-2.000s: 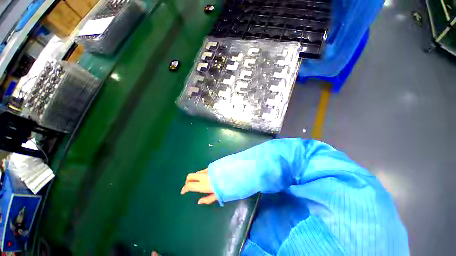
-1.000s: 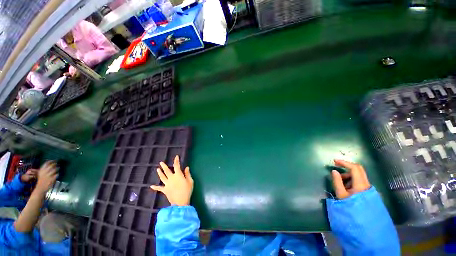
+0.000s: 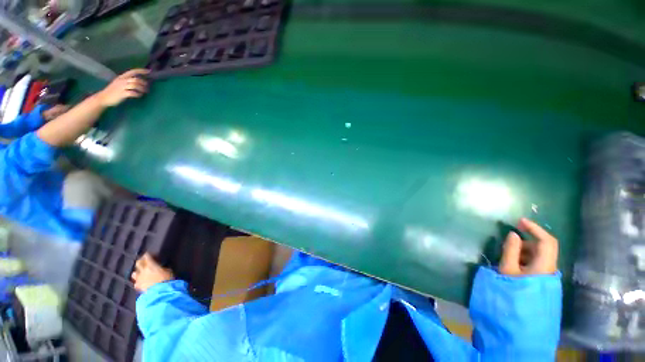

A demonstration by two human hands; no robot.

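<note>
My left hand (image 3: 152,273) is at the lower left, on the right part of a black parts tray (image 3: 113,265). The tray hangs tilted below the bench's front edge, and its pockets look empty. The fingers are curled at the tray; the grip on it is partly hidden. My right hand (image 3: 530,249) is over the green bench (image 3: 396,177) at the right, fingers bent, with no part visible in it. A clear blister tray (image 3: 615,240), blurred, lies right of that hand.
Another black tray (image 3: 219,35) lies at the back left. A neighbouring worker's hand (image 3: 126,88) touches its near left corner. A brown cardboard box (image 3: 242,269) is below the bench edge. A small dark device (image 3: 640,90) is at the far right rim.
The view has turned. The near black tray has moved off the bench to below its front edge, with my left hand on it. The neighbour's hand has reached the back tray.
</note>
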